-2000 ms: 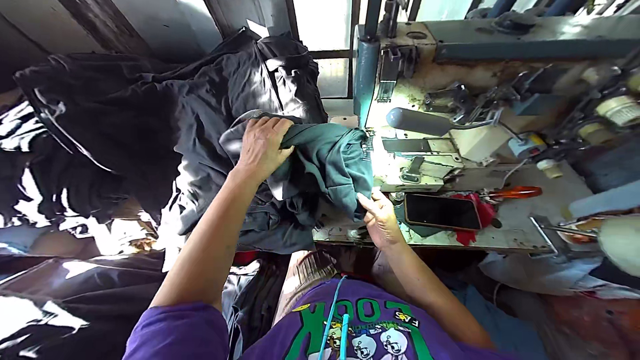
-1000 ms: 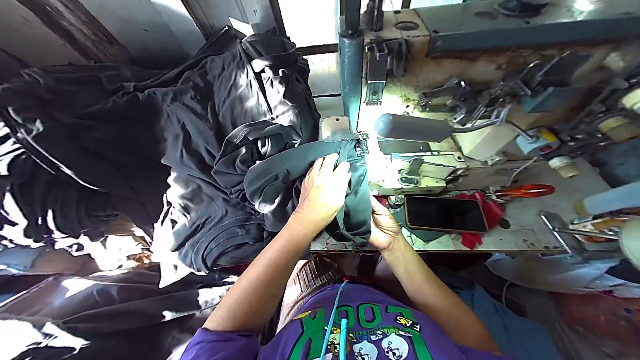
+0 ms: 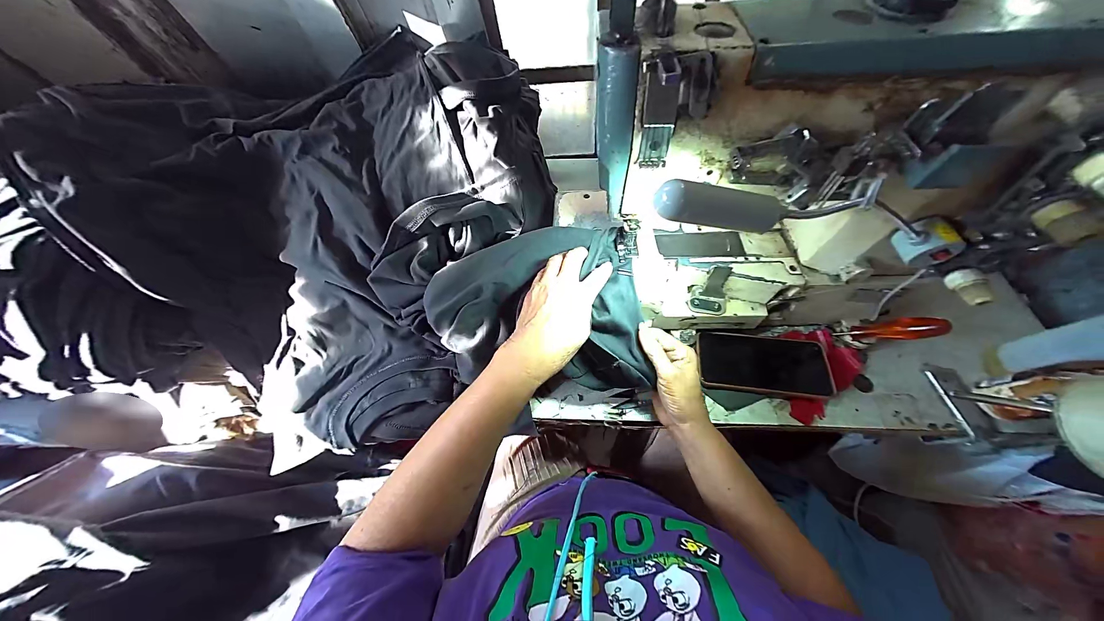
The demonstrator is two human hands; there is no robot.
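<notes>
A dark green-grey knit fabric piece [image 3: 509, 272] lies at the lit needle area of an industrial sewing machine [image 3: 690, 112], its edge by the presser foot [image 3: 628, 241]. My left hand [image 3: 561, 310] rests on the fabric just left of the foot, fingers spread and pressing it down. My right hand [image 3: 673, 366] pinches the fabric's right edge between thumb and fingers, nearer to my body. The underside of the fabric and the needle tip cannot be made out.
Dark garments [image 3: 345, 172] are heaped at the left. A smartphone [image 3: 766, 364] lies on a red cloth [image 3: 841, 358] right of my right hand, beside an orange-handled screwdriver [image 3: 906, 329]. A grey lamp [image 3: 716, 205] hangs over the machine bed. Thread cones [image 3: 1065, 220] stand at the far right.
Two seconds ago the fabric was bunched left of the foot, with my left hand farther left. My left hand has moved right, and the fabric's edge is now at the foot.
</notes>
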